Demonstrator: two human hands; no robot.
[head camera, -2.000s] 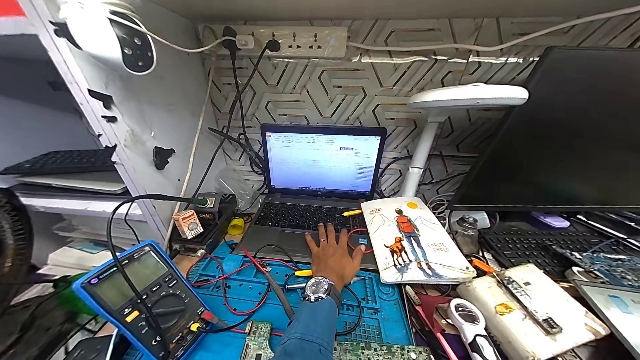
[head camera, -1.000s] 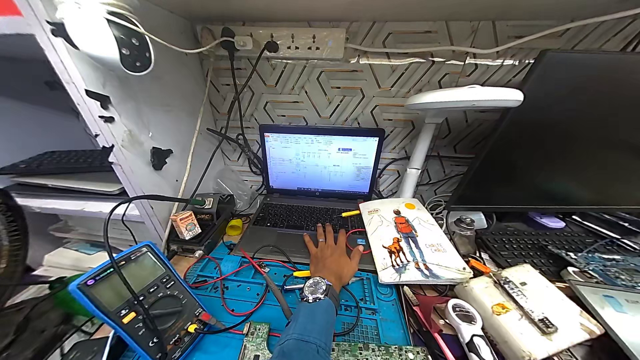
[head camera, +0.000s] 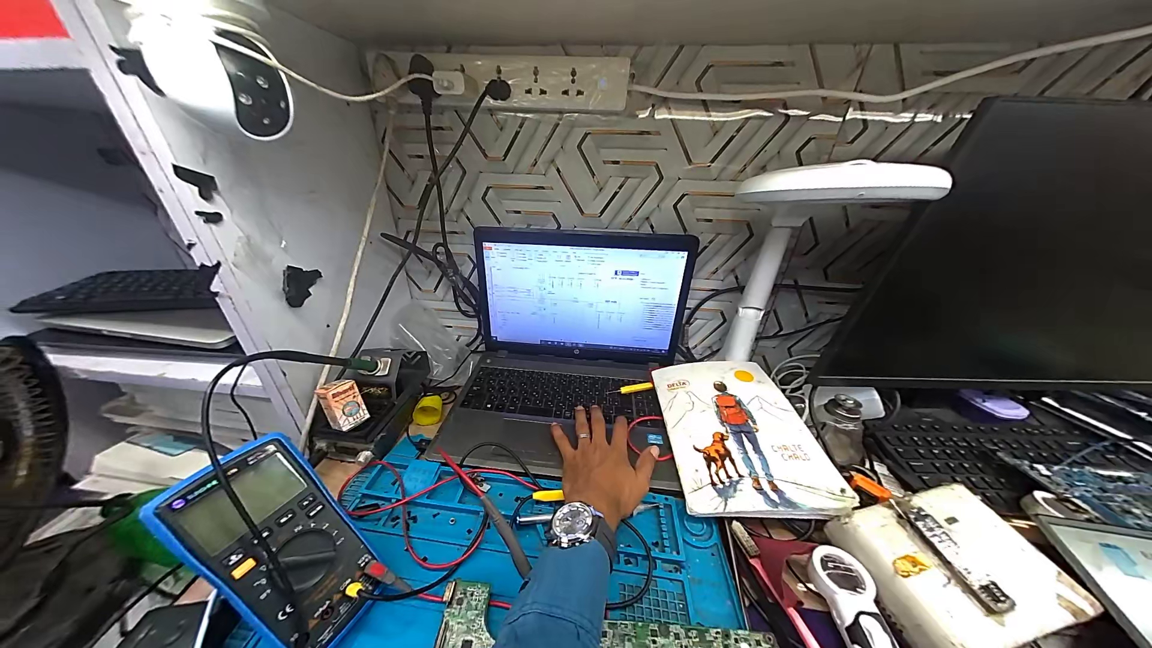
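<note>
My left hand (head camera: 601, 463) lies palm down on the touchpad area of an HP laptop (head camera: 504, 438), fingers spread, fingertips at the lower keys. It holds nothing. A ring and a wristwatch (head camera: 572, 524) are on it. The laptop's screen (head camera: 585, 297) shows a diagram-like page. A yellow-ended probe (head camera: 547, 496) lies just left of the wrist, and red and black leads cross the blue repair mat (head camera: 423, 540). Green circuit boards (head camera: 468, 612) lie by the forearm. To the left leans a blue multimeter (head camera: 265, 540). My right hand is out of view.
An illustrated notebook (head camera: 756, 441) overlaps the laptop's right edge. Behind it stands a white lamp (head camera: 760, 288). A large monitor (head camera: 1017, 252), a keyboard (head camera: 936, 459) and loose tools crowd the right. A small box (head camera: 342, 405) sits on a dark device at left.
The page on the laptop screen looks different from two seconds ago, with more of the diagram visible. My left hand has stayed in about the same place on the laptop.
</note>
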